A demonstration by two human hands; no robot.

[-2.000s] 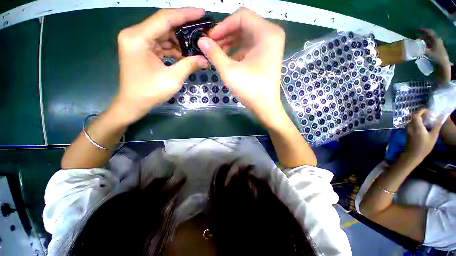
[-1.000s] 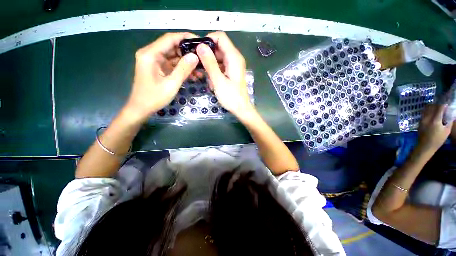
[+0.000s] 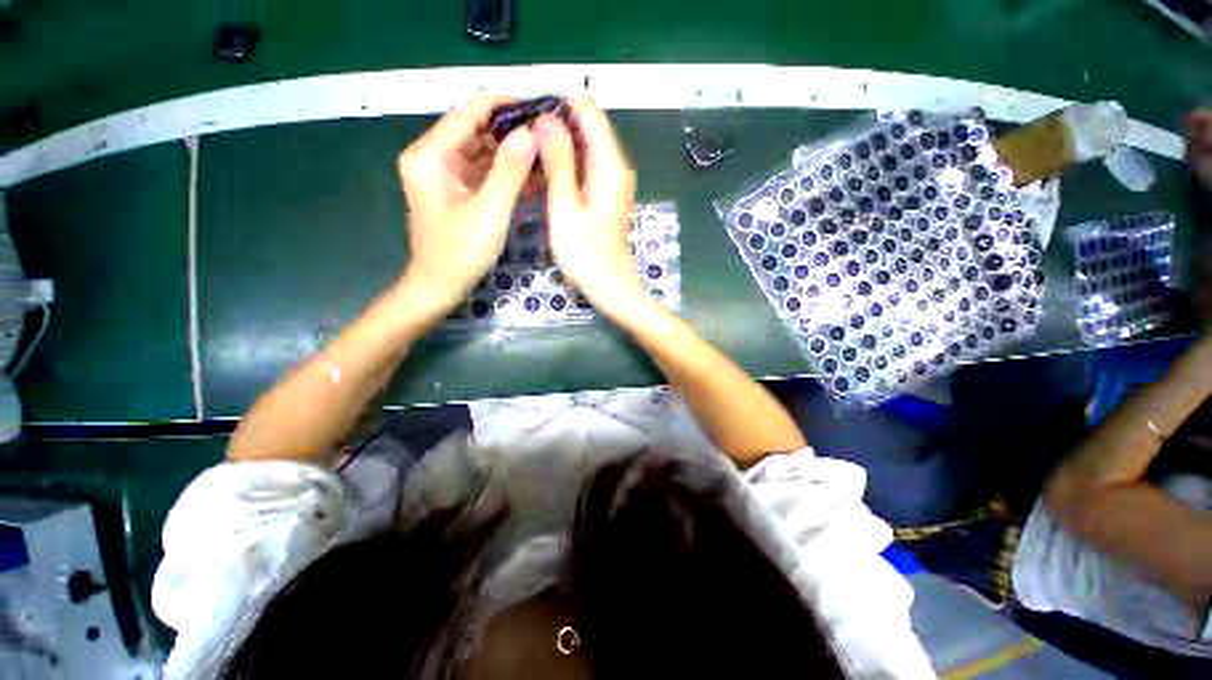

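Observation:
My left hand [image 3: 459, 199] and my right hand [image 3: 585, 199] hold a small glossy black unit [image 3: 534, 112] between them, near the white edge strip. Both thumbs press on its near side, and the fingers wrap around it and hide most of it. Below my hands a small clear working sheet with rows of dark round pieces [image 3: 658, 259] lies flat on the green bench, partly covered by my hands and wrists.
Larger clear stock sheets of round pieces [image 3: 891, 253] lie at right, with a tan block [image 3: 1039, 149] beyond. Black units [image 3: 491, 19] sit past the white strip [image 3: 399, 90]. A neighbour's arm [image 3: 1143, 465] and another small sheet [image 3: 1123, 276] are far right.
The unit has been turned and is now pressed between both thumbs, lower and closer in. My hands have drawn together. The neighbour's hand has moved off the small sheet. More units show beyond the strip.

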